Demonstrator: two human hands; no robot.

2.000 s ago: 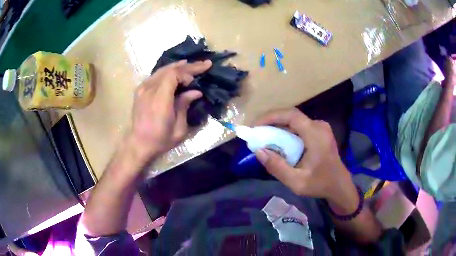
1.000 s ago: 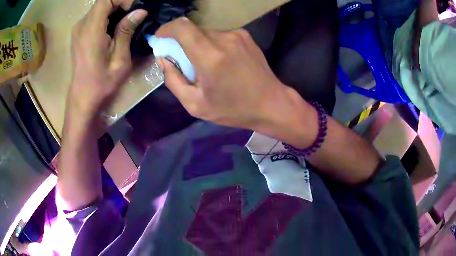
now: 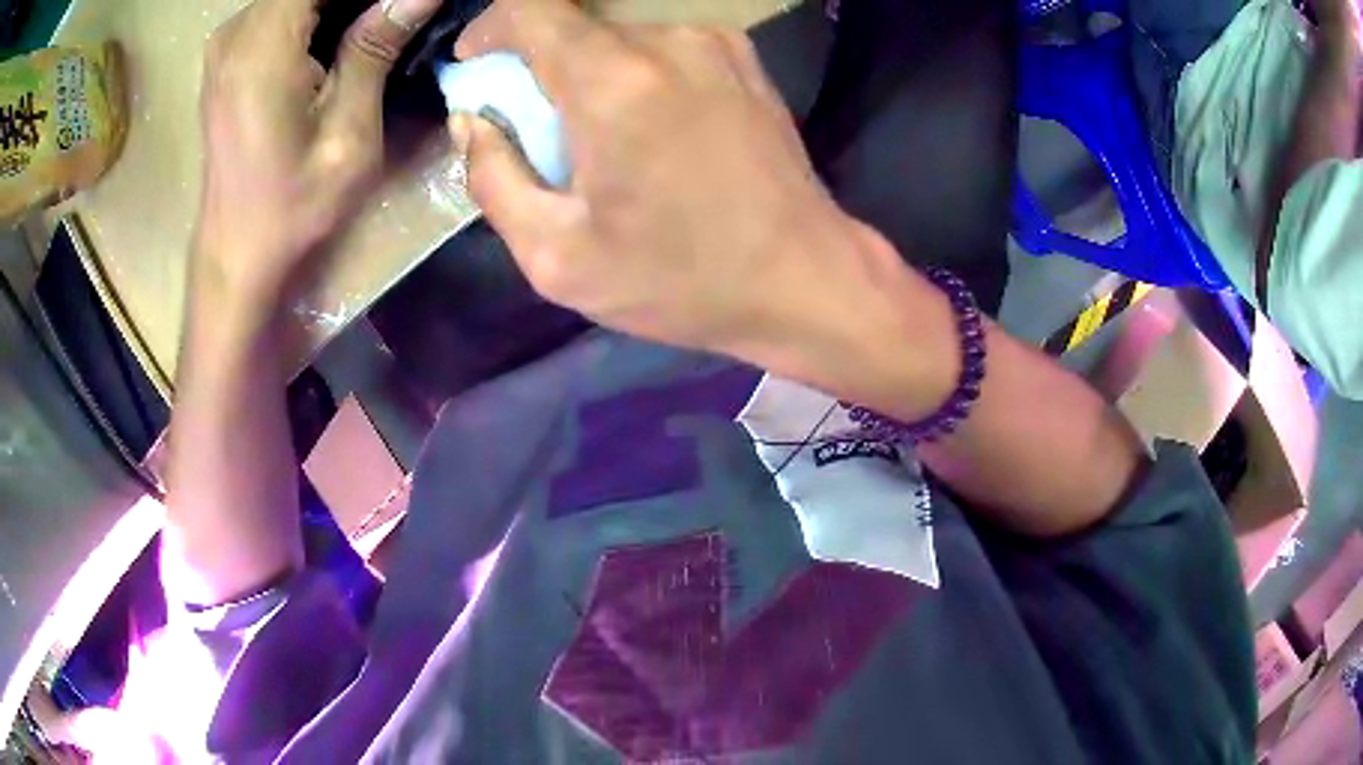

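Observation:
The black moulded piece [image 3: 414,75] is at the top edge of the view, partly cut off and partly covered by my hands. My left hand [image 3: 292,135] holds it, thumb on top and fingers cut off by the top edge. My right hand [image 3: 658,180] is closed around the white glue bottle [image 3: 513,114]. The bottle's narrow end points up and left at the black piece. Its tip is hard to make out there.
The tan tabletop [image 3: 150,187] has a shiny film patch near its front edge. A drink bottle [image 3: 60,132] with yellow liquid is cut off at upper left. A blue stool [image 3: 1099,142] and a person's pale green sleeve [image 3: 1256,120] are at right.
Since two seconds ago, the view has tilted down and the glue bottle has come up against the black piece. In the last second, hands and piece have shifted slightly upward in view.

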